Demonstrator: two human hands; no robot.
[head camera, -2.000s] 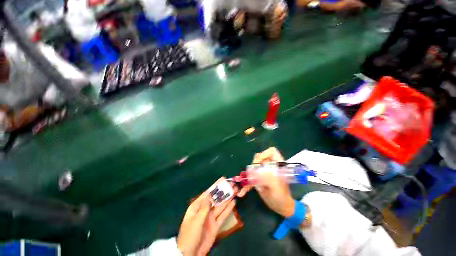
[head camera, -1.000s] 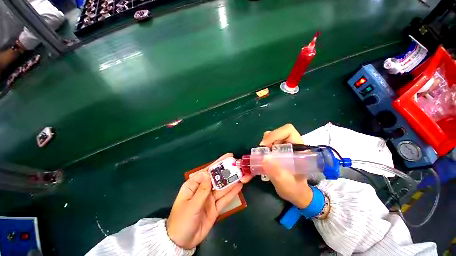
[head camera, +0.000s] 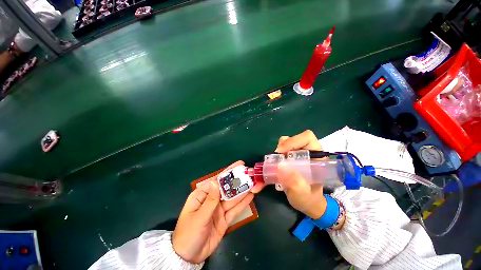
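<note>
My left hand holds a small white squarish electronic assembly with dark parts inside, between thumb and fingers. My right hand grips a clear dispensing syringe with a red front end and a blue cap. The syringe lies nearly level and its red front meets the assembly's right edge; the very tip is hard to make out. A brown-orange fixture block with a pale centre lies under my left hand, partly hidden.
A red syringe stands upright on a pale base. Right: blue-grey controller, red bin, air hose, white sheet. Left: a loose assembly, blue box. Far side: black tray, a person's arm.
The view has steadied and moved closer since the earliest frame. Over the last second, my hands, the assembly and the syringe hold nearly the same pose, with the assembly slightly turned.
</note>
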